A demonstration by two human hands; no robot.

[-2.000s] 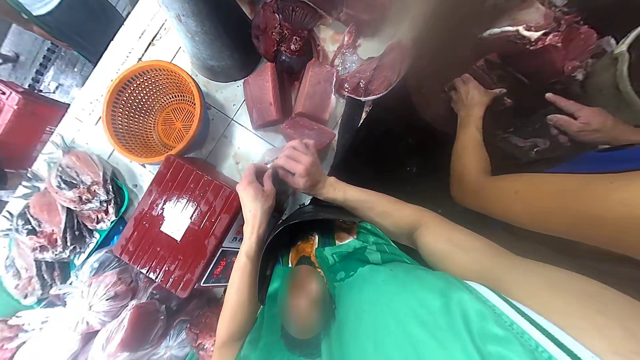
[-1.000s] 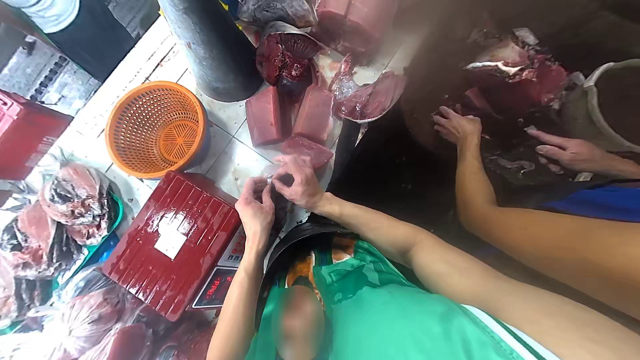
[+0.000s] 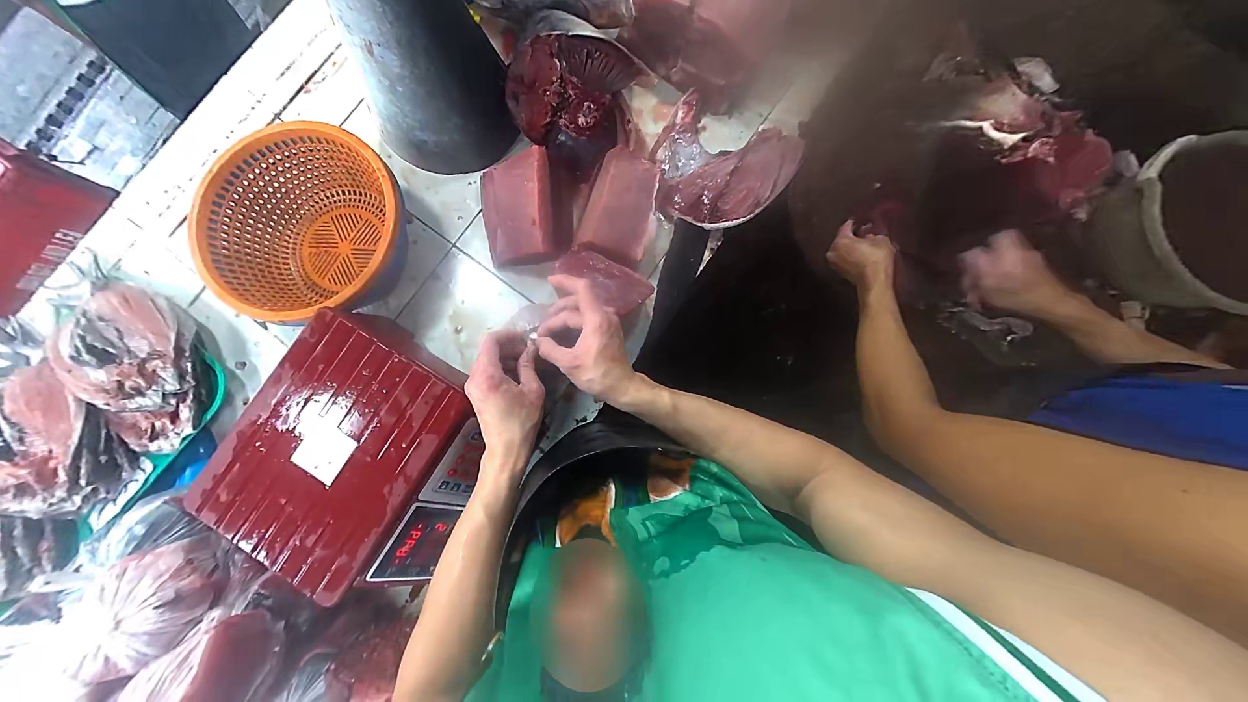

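Observation:
My left hand [image 3: 505,382] and my right hand [image 3: 590,346] meet over the tiled surface, thumbs and fingertips pinched close together on what looks like thin clear plastic film [image 3: 528,320]. How far the film reaches is hard to see. Just beyond my right fingers lies a small slab of red meat [image 3: 609,280]. Two thick blocks of meat, a left one [image 3: 519,205] and a right one [image 3: 620,205], sit behind it. To the left of my left hand is a red weighing scale [image 3: 336,429] with a lit display [image 3: 414,546] and a white patch on its wet, ribbed top.
An orange plastic basket [image 3: 210,234] stands behind the scale, beside a dark cylinder [image 3: 429,88]. Bagged meat [image 3: 146,609] fills the lower left. A dark cut piece [image 3: 561,93] and a pale piece [image 3: 741,175] lie farther back. At right, a co-worker's hands [image 3: 863,255] work near meat and a bucket [image 3: 1155,185].
My hands stay together near the small slab; the fingers of my right hand are more spread than a second ago. The co-worker's hands have shifted slightly.

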